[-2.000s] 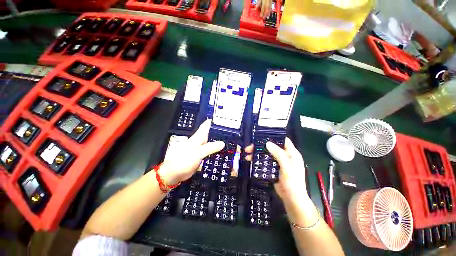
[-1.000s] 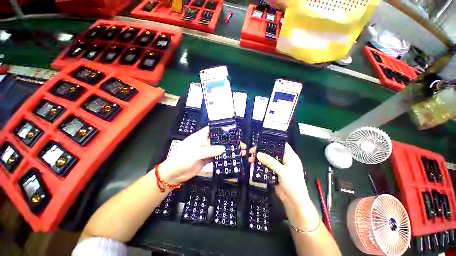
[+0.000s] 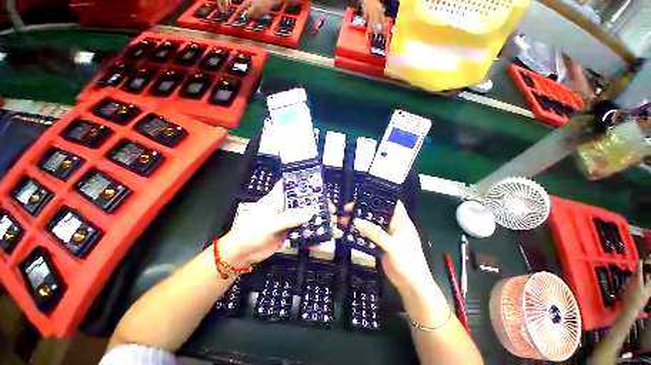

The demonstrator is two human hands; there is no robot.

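My left hand (image 3: pixel 258 227) holds an open flip phone (image 3: pixel 301 192), its thumb on the lower keypad and its screen glowing white. My right hand (image 3: pixel 389 239) holds a second open flip phone (image 3: pixel 397 148), its thumb on the keypad; its white screen shows blue blocks. Both phones are upright over the black tray. More open flip phones (image 3: pixel 318 292) lie in the tray beneath, with keypads showing toward me and some lit screens behind. My hands and the held phones hide parts of them.
Red trays of closed phones stand at left (image 3: pixel 187 158), far left (image 3: pixel 251 89) and right (image 3: pixel 579 265). A red pen (image 3: pixel 457 291), silver tool (image 3: pixel 464 265), dark block (image 3: pixel 487 264), pink fan (image 3: pixel 537 315) and white fan (image 3: pixel 517 203) lie right. Other people's hands show at the far side and right edge.
The held phones have tilted, the left one leaning further left and the right one further right. My left thumb is lower on its keypad. Other hands have appeared at the far trays and right edge.
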